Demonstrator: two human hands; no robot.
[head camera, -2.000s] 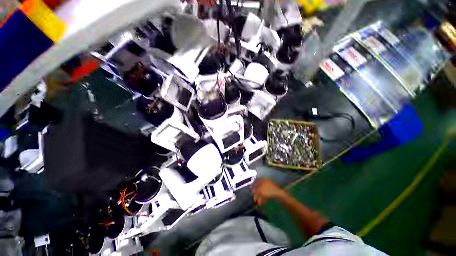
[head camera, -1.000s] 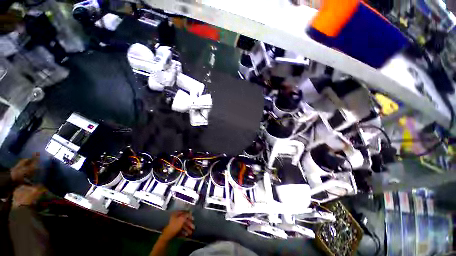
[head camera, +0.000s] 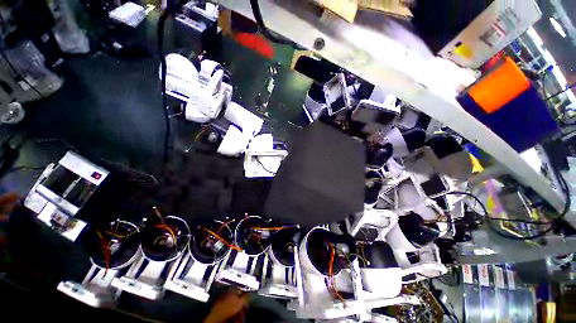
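Several white plastic units with round black interiors and red, orange and black wires stand in a row along the bench's near edge; one is a unit (head camera: 165, 240) left of centre. My left hand (head camera: 227, 307) is at the bottom edge, just below the row, blurred, dark and cut off. Its fingers are too unclear to tell if it holds anything. My right hand is out of the picture. More units (head camera: 417, 230) are heaped at the right.
A boxy white fixture (head camera: 71, 185) stands left of the row. Behind are a black pad (head camera: 319, 173) and loose white parts (head camera: 243, 129). A white shelf (head camera: 372, 53) crosses the upper right. A tray of small metal parts (head camera: 420, 303) is at lower right. Blurred skin shows at the left edge.
The view has swung left along the bench, then slightly closer to the row. A right hand by the metal parts tray is no longer seen. My left hand now sits lower and darker.
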